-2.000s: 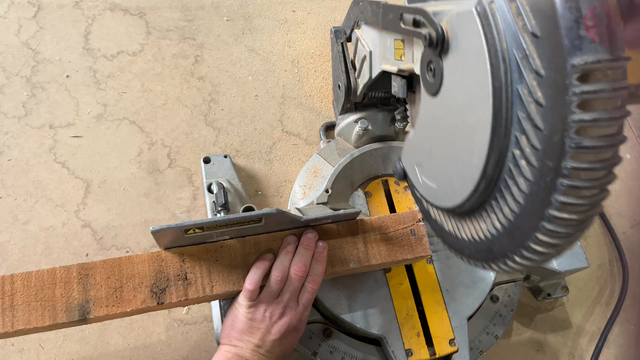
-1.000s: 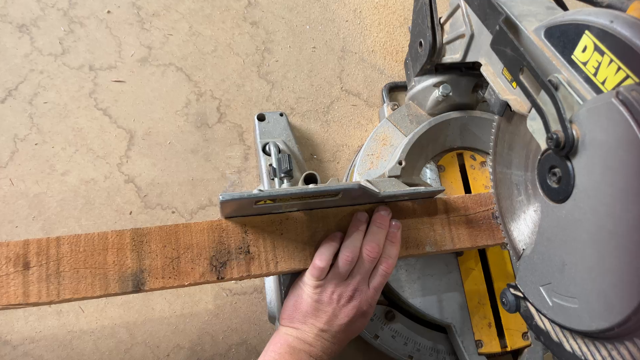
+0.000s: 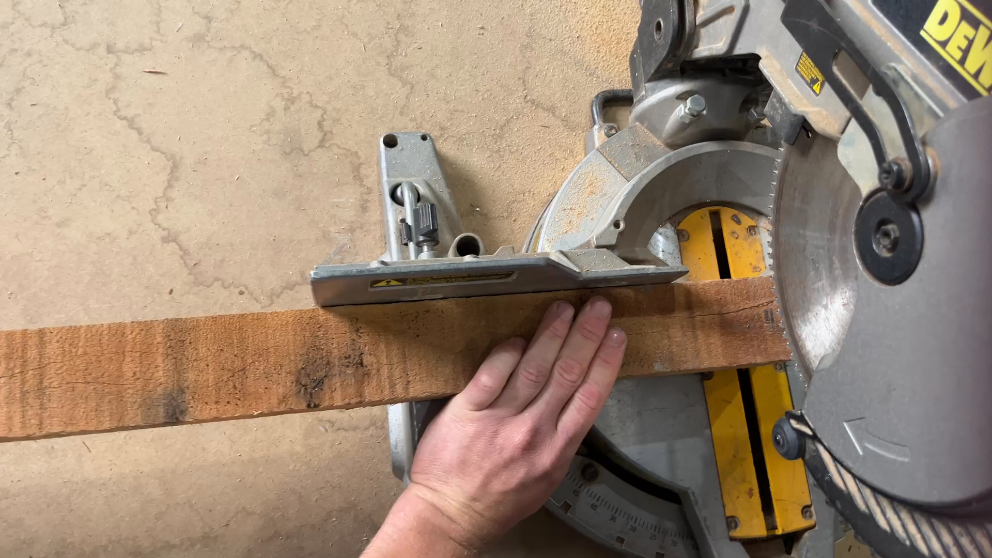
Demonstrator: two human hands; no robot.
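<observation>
My left hand (image 3: 519, 418) lies over a rough wooden board (image 3: 232, 360), its fingertips on the top face near the metal fence (image 3: 496, 277) and its palm over the near edge. The board runs from the left edge of the view onto the DeWalt miter saw's table (image 3: 651, 418), along the fence and across the yellow kerf plate (image 3: 756, 449). At the board's right end shows the toothed circular blade (image 3: 814, 256), partly covered by the grey blade guard (image 3: 914, 364). My right hand is not in view.
A concrete floor (image 3: 194, 178) with cracks, stains and scattered sawdust lies around the saw. A fence support with a clamp knob (image 3: 425, 225) stands behind the fence. The curved miter scale (image 3: 628, 519) is at the near side. Sawdust lies on the saw base (image 3: 589, 190).
The saw head appears further right relative to the kerf plate than two seconds ago, and the blade's teeth now show. My left hand stays on the board. The view has shifted.
</observation>
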